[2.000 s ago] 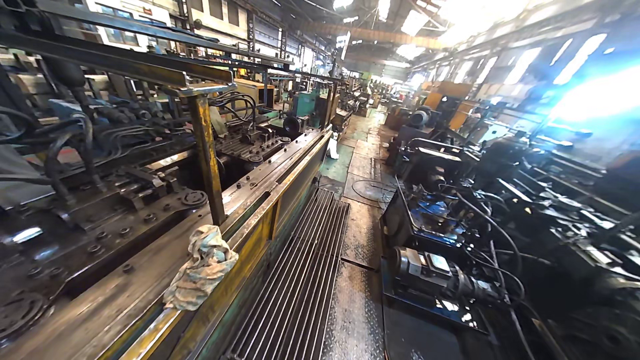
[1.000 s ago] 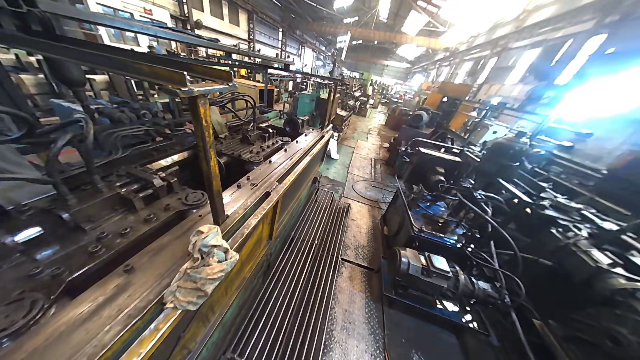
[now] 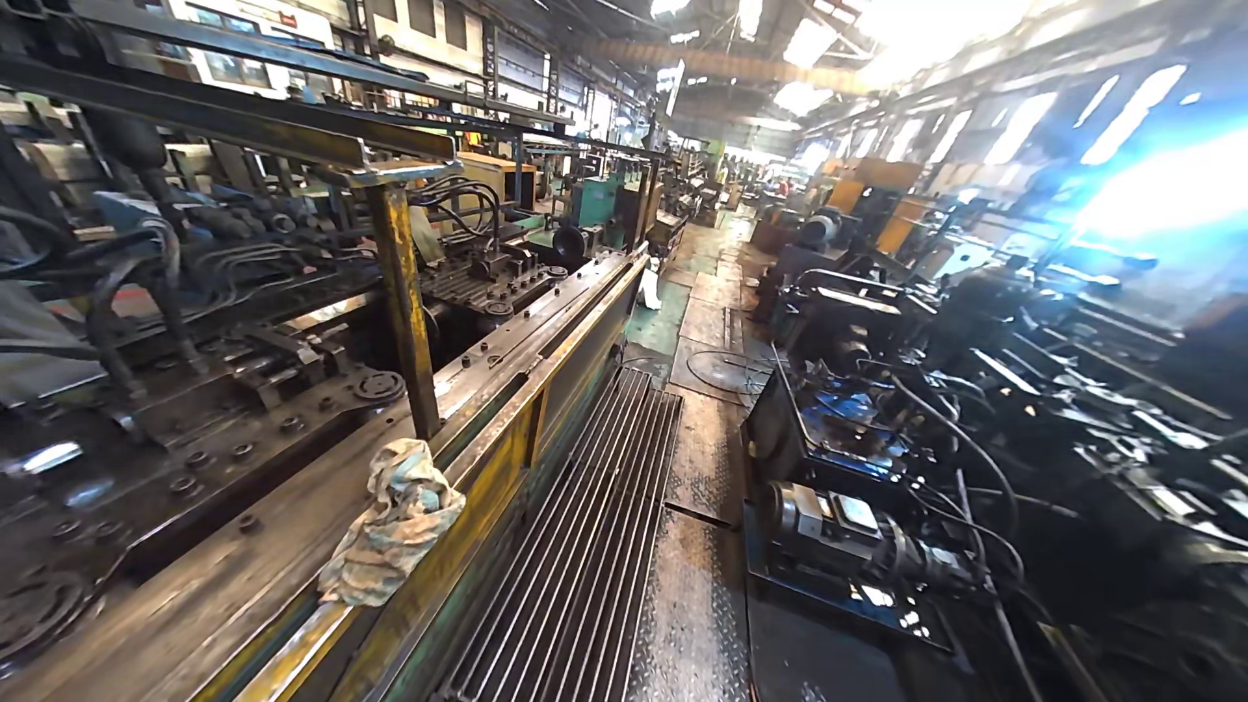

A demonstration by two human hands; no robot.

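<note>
Neither my left hand nor my right hand shows in the head view. A crumpled, stained cloth (image 3: pixel 395 526) lies over the yellow edge rail of a long machine bed (image 3: pixel 253 546) at the lower left. Just behind the cloth stands a worn yellow steel post (image 3: pixel 405 302), which carries dark steel beams (image 3: pixel 253 117). Bolted plates and black hoses (image 3: pixel 161 292) fill the machine at the left. Several long metal bars (image 3: pixel 575 526) lie side by side along the foot of the machine.
A tread-plate walkway (image 3: pixel 692 575) runs away between the machines. At its right stand an electric motor (image 3: pixel 824 517) on a dark base and a tank-like unit with hoses (image 3: pixel 838 409). A thin cable (image 3: pixel 726 369) loops over the floor ahead. Glare washes out the upper right.
</note>
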